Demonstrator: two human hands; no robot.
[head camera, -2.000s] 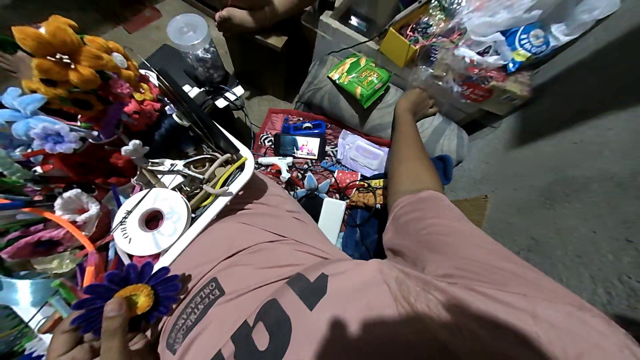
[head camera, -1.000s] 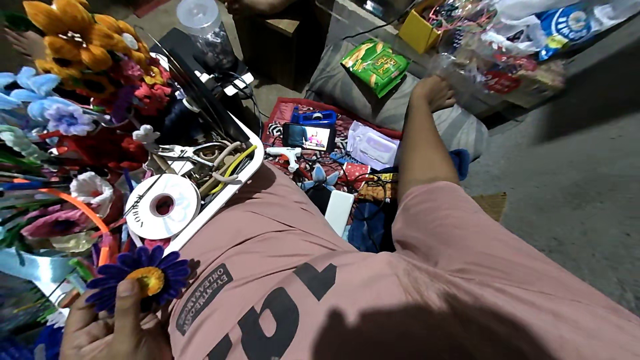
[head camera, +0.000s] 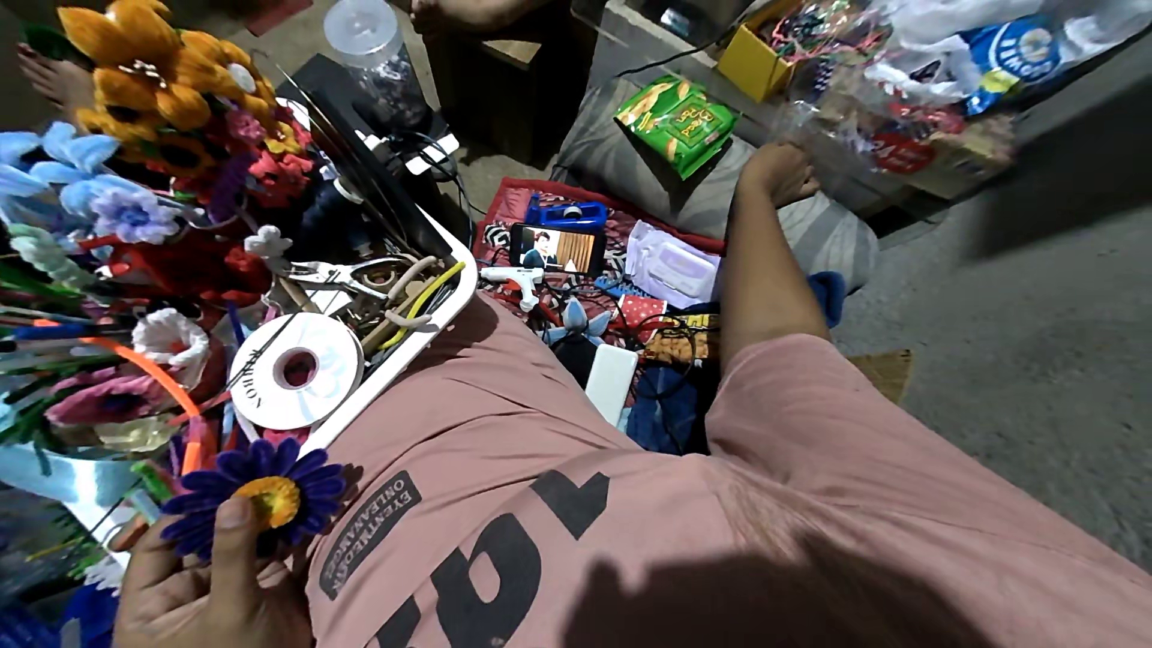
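Observation:
At the lower left, my left hand (head camera: 211, 576) pinches a purple pipe-cleaner flower (head camera: 301, 486) with a yellow centre, thumb on the centre. My right hand (head camera: 778, 175) reaches out at the upper right, beside clear plastic bags (head camera: 837, 121) and right of a green snack packet (head camera: 679, 121); its fingers are partly hidden, and whether it holds anything cannot be told. Just above the flower, a white ribbon spool (head camera: 261, 387) lies on a white tray (head camera: 463, 279) with pliers (head camera: 342, 273). Many fuzzy flowers, among them an orange one (head camera: 135, 67), crowd the left side.
A red patterned cloth (head camera: 517, 193) ahead bears a lit phone (head camera: 556, 249), a white glue gun (head camera: 517, 281), a wipes pack (head camera: 670, 265) and a blue tape dispenser (head camera: 567, 214). A clear jar (head camera: 369, 45) stands behind the tray. A yellow box (head camera: 756, 58) sits at the upper right.
The view has shifted slightly. My left hand still pinches the purple flower, and my right hand remains stretched out near the plastic bags.

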